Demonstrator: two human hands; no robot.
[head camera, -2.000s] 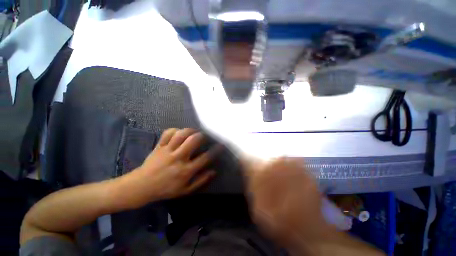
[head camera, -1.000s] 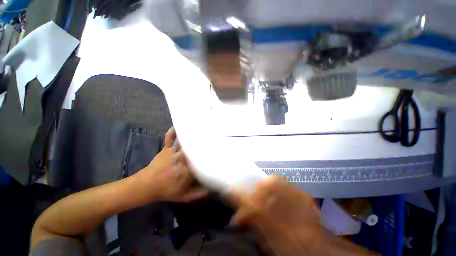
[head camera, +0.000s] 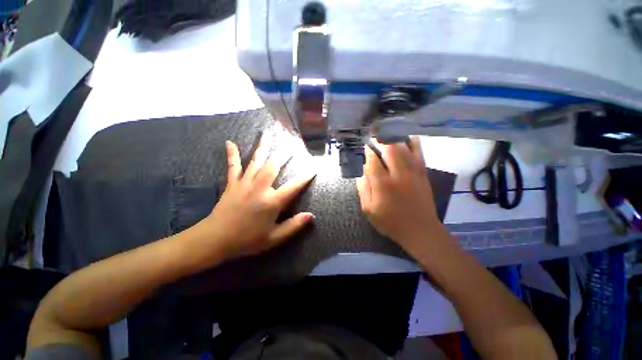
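Note:
The dark grey-brown garment panel (head camera: 338, 218) lies spread on the table and passes beneath the sewing machine head (head camera: 436, 42). Smoother dark cloth (head camera: 120, 211) lies on its left part. My left hand (head camera: 257, 204) lies on the panel with fingers spread, left of the presser foot (head camera: 351, 158). My right hand (head camera: 398, 186) lies on the panel just right of the presser foot. Its fingertips are partly hidden behind the machine head. The cloth directly under the foot and needle is washed out by bright light.
Black scissors (head camera: 498, 179) and a grey upright strip (head camera: 561, 205) are at the right. Pale grey (head camera: 46, 77) and dark cut pieces lie at the left edge. A dark pile (head camera: 172, 17) is at the far side. A blue crate (head camera: 602, 309) is below right.
The panel's right part, folded back near the front edge before, now lies flat under the machine head. My right hand has moved up beside the foot. My left hand's fingers have spread.

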